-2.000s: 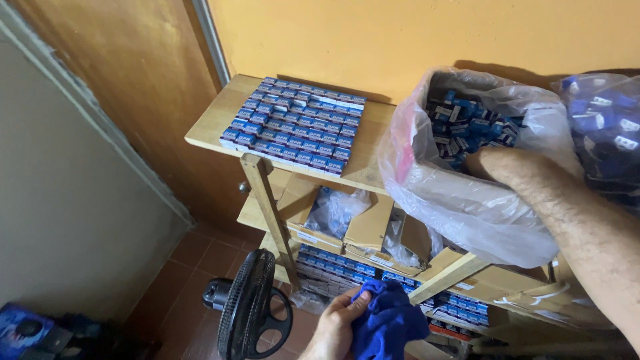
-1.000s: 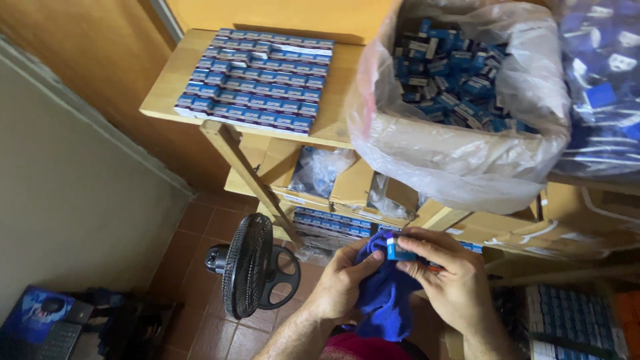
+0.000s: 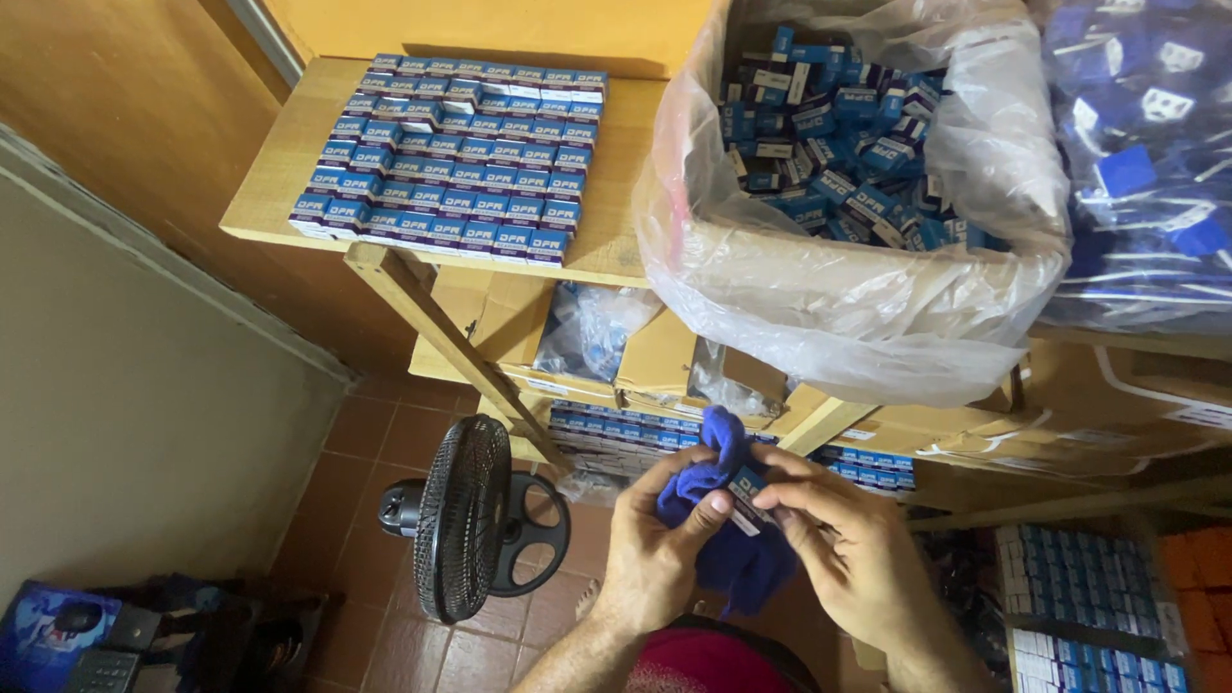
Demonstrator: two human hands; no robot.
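My left hand [image 3: 664, 539] grips a blue cloth [image 3: 717, 481] together with a small blue-and-white bearing box [image 3: 751, 500]. The fingers of my right hand [image 3: 828, 539] pinch the same box from the other side, and the cloth hangs below both hands. Above to the right, a carton lined with a clear plastic bag [image 3: 847, 298] holds a loose heap of like boxes [image 3: 847, 154]. Stacked rows of these boxes [image 3: 452, 164] stand on the wooden shelf [image 3: 279, 183] at the upper left, with their printed faces up.
A black fan [image 3: 462, 520] stands on the tiled floor left of my hands. Open cardboard boxes [image 3: 654, 361] with plastic bags fill the shelf below. A bag of blue and white parts [image 3: 1145, 164] lies at the upper right. More boxed stacks [image 3: 1078, 587] sit lower right.
My right hand has moved from the bag-lined carton down to my left hand, where a small box now lies against the cloth. Since one second ago the box has tilted.
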